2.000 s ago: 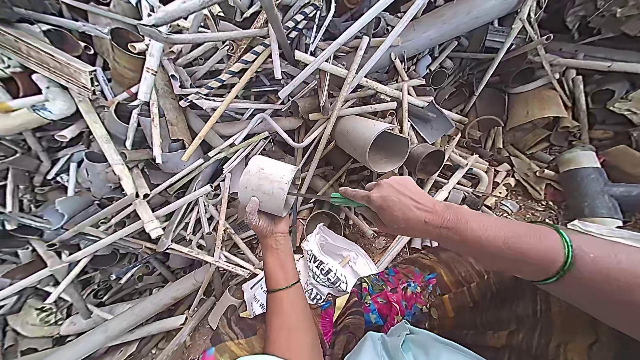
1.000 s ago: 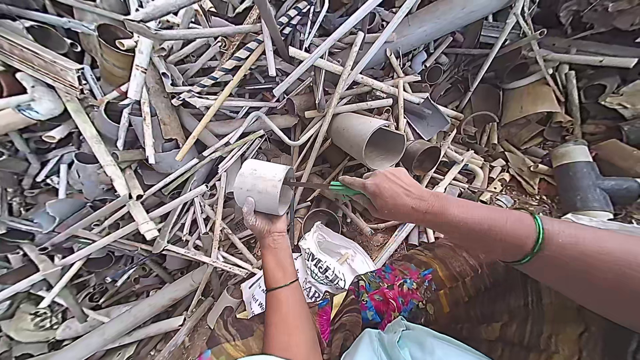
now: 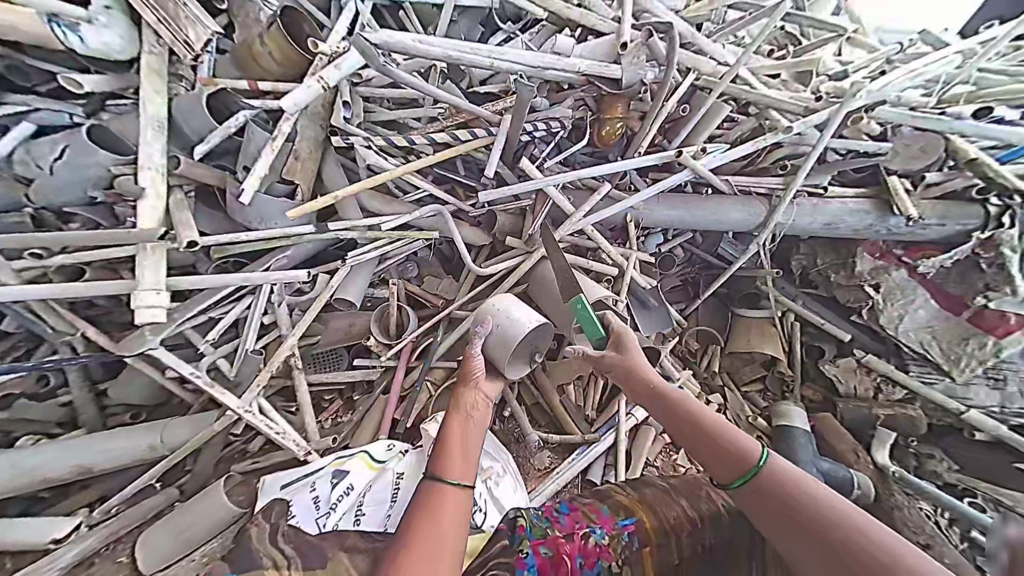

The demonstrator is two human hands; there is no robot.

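My left hand (image 3: 478,364) holds a short, wide piece of pale plastic pipe (image 3: 516,334) by its left and lower side, its open end facing right and down. In my right hand (image 3: 620,350) is the green handle of a knife (image 3: 568,280), whose dark blade points up and to the left. The blade stands apart from the pipe piece, above its right side. Behind the blade, partly hidden, lies another wide grey pipe piece (image 3: 546,286) in the heap.
Scrap pipes and broken pieces lie heaped all around. A long thick grey pipe (image 3: 768,214) crosses the heap behind my hands. A printed white sack (image 3: 344,488) lies by my left forearm. To the right is a dark pipe fitting (image 3: 808,452) with a pale collar.
The knife blade was at the pipe piece's open end a second ago; now it is apart from it and points up. The pipe piece has tilted. The view has shifted noticeably.
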